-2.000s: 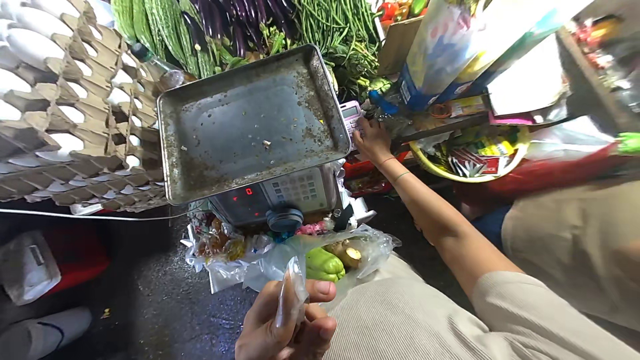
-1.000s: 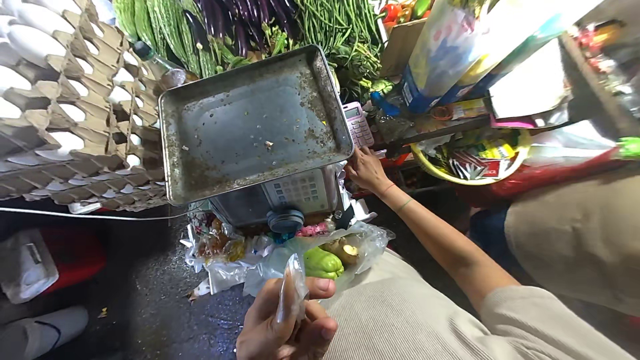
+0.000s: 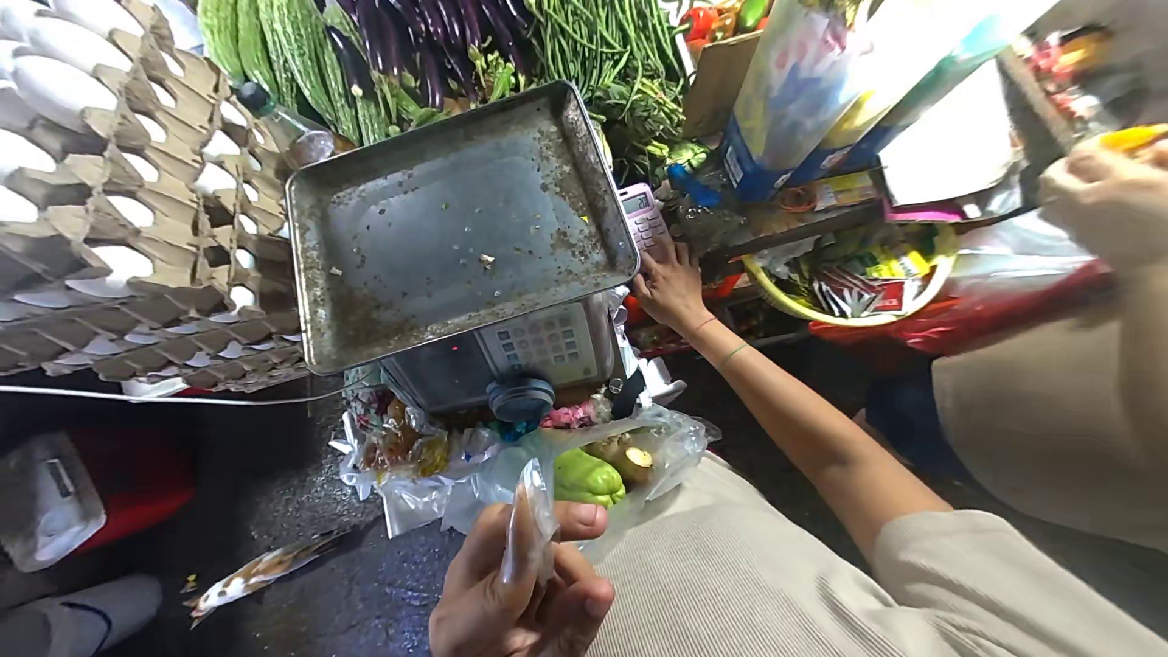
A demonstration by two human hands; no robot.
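Low in the middle of the view, my left hand (image 3: 525, 584) grips the gathered top of a clear plastic bag (image 3: 671, 438). A green chayote (image 3: 586, 478) and a brown root vegetable (image 3: 630, 458) with a pale cut end lie in the bag. My right hand (image 3: 671, 287) is spread over a pink calculator (image 3: 644, 219), fingers on its lower keys, beside the right edge of the scale's worn metal tray (image 3: 456, 228). Below the tray are the scale's keypad (image 3: 538, 342) and dark display.
Stacked egg trays (image 3: 109, 210) rise at left. Eggplants (image 3: 438, 46), ridged green gourds (image 3: 283, 55) and long beans (image 3: 607, 41) lie behind the tray. A yellow-rimmed basket (image 3: 853, 319) holds packets at right. Another person's hand (image 3: 1109, 196) holds something yellow. A cat (image 3: 265, 575) is on the floor.
My right hand has shifted slightly down the calculator. Another person's hand with something yellow has come into view at right, and a cat has appeared on the floor at lower left.
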